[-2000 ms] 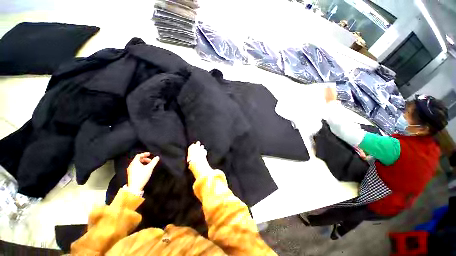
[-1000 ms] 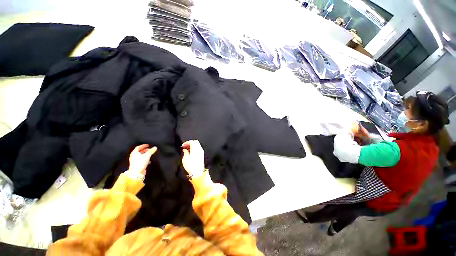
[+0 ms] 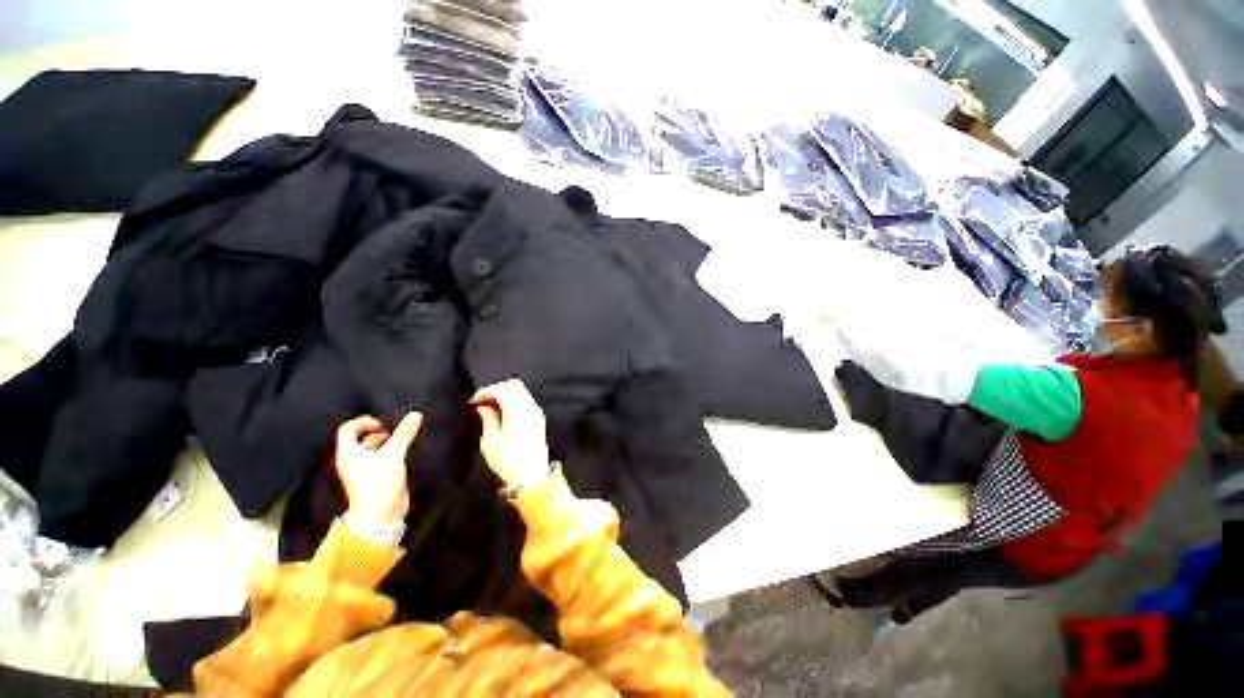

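Observation:
A large black coat [image 3: 573, 300] lies spread and rumpled in front of me, among other black garment folds. Two round dark buttons [image 3: 482, 267] show on its front, above my hands. My left hand [image 3: 374, 457] is at the coat's front edge, thumb and fingers pinched on black cloth. My right hand [image 3: 508, 426] is a little to the right, its fingertips pinching the coat's other front edge. What lies between the fingertips is too small to tell. A small white tag [image 3: 167, 501] lies at the lower left, beside the black cloth.
A folded black garment [image 3: 109, 137] lies at the far left. A stack of bagged garments [image 3: 463, 62] and a row of bagged garments [image 3: 873, 171] stand at the back. A person in a red vest [image 3: 1119, 436] handles a black garment [image 3: 921, 426] at the right. Crinkled clear plastic [image 3: 38, 552] lies lower left.
Two buttons have come into view on the coat since the oldest frame. My hands have moved slightly left and stay close together. The co-worker's arm has reached out across the table again.

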